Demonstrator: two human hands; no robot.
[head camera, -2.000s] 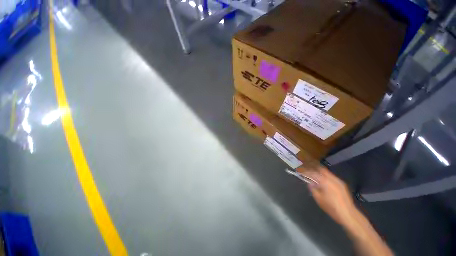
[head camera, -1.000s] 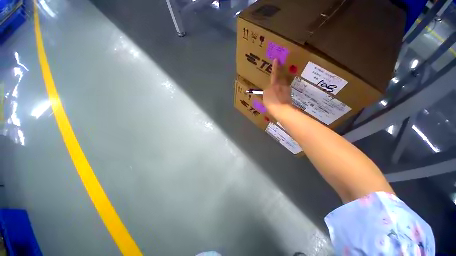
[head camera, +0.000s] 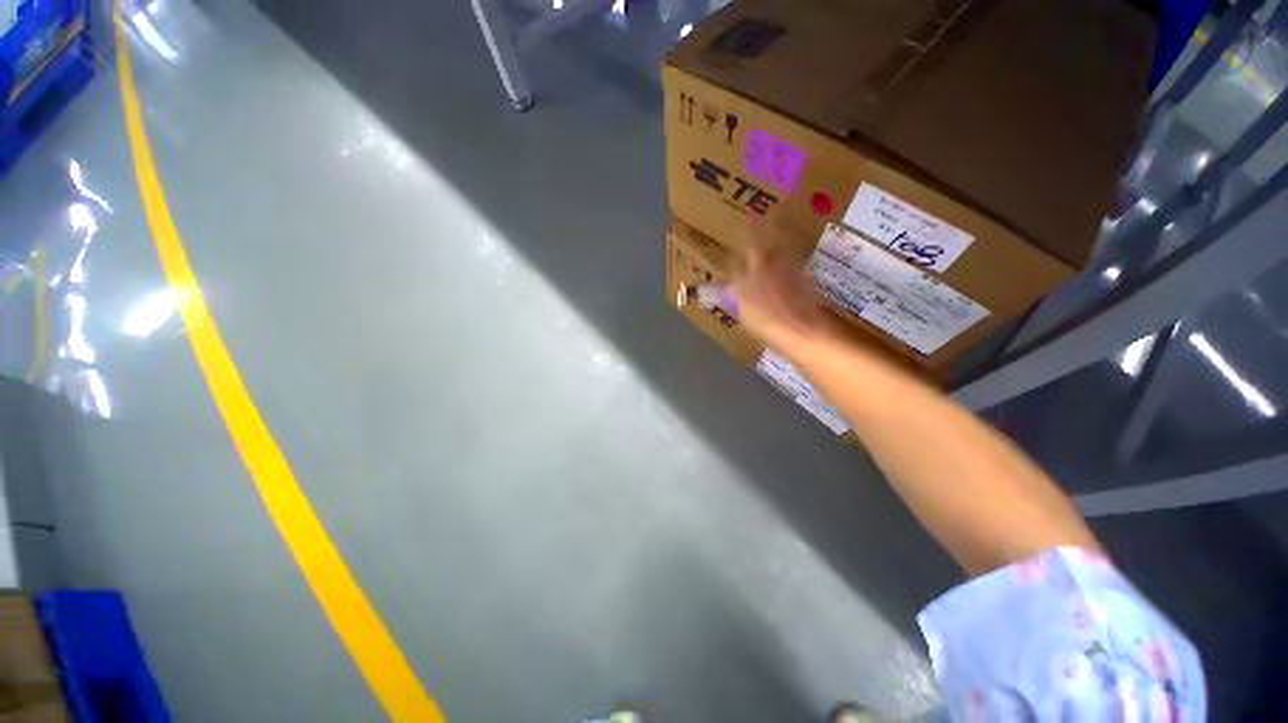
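Observation:
Two brown cartons are stacked on the floor. The upper carton (head camera: 723, 146) has a purple label, a red dot and white labels, one handwritten. The lower carton (head camera: 682, 263) is partly hidden behind my right hand and forearm. My right hand (head camera: 771, 294), blurred, is in front of the cartons' labelled faces and holds a pen (head camera: 702, 295), whose pale end sticks out to the left. I cannot tell whether the hand touches a carton. My left hand is out of the picture.
A yellow line (head camera: 243, 410) runs along the grey floor at the left. A blue pallet (head camera: 99, 653) is at the lower left, another blue pallet (head camera: 43, 64) at the upper left. Grey metal frame bars (head camera: 1130, 356) stand right of the cartons.
My right hand first rose from the lower carton to point at the upper carton's purple label. Since then it has dropped slightly, and the extended finger is off that label.

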